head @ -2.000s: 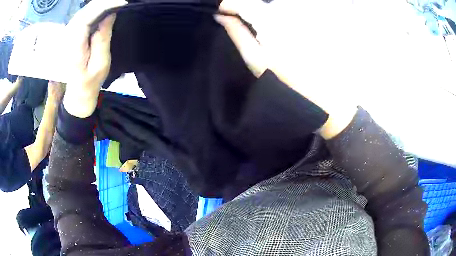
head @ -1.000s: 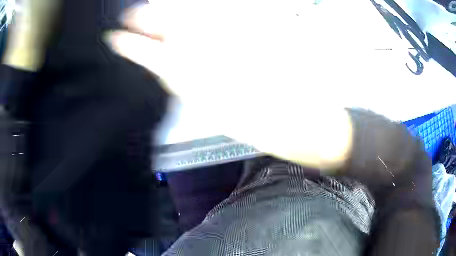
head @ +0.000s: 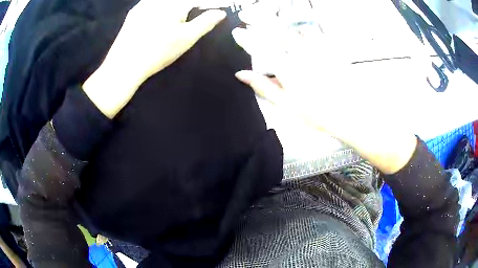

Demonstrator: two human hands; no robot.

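Note:
A large black garment piece [head: 183, 141] lies over the left part of the white table [head: 335, 84] and hangs over its front edge onto my lap. My left hand [head: 157, 42] lies flat on the cloth near the top, fingers pointing right. My right hand [head: 267, 86] is at the cloth's right edge, its fingertips touching the edge. Its upper fingers are washed out against the bright table, so whether it grips the cloth is unclear.
A measuring scale [head: 319, 163] runs along the front table edge. Black scissor handles [head: 437, 77] and dark straps lie at the upper right. A blue grid crate [head: 445, 144] and clear plastic [head: 460, 193] are at the right. A checked apron [head: 299, 230] covers my lap.
The black cloth, lifted in both hands two seconds ago, now lies on the table. The view has swung right, showing the scale and scissors. My left hand now rests on the cloth.

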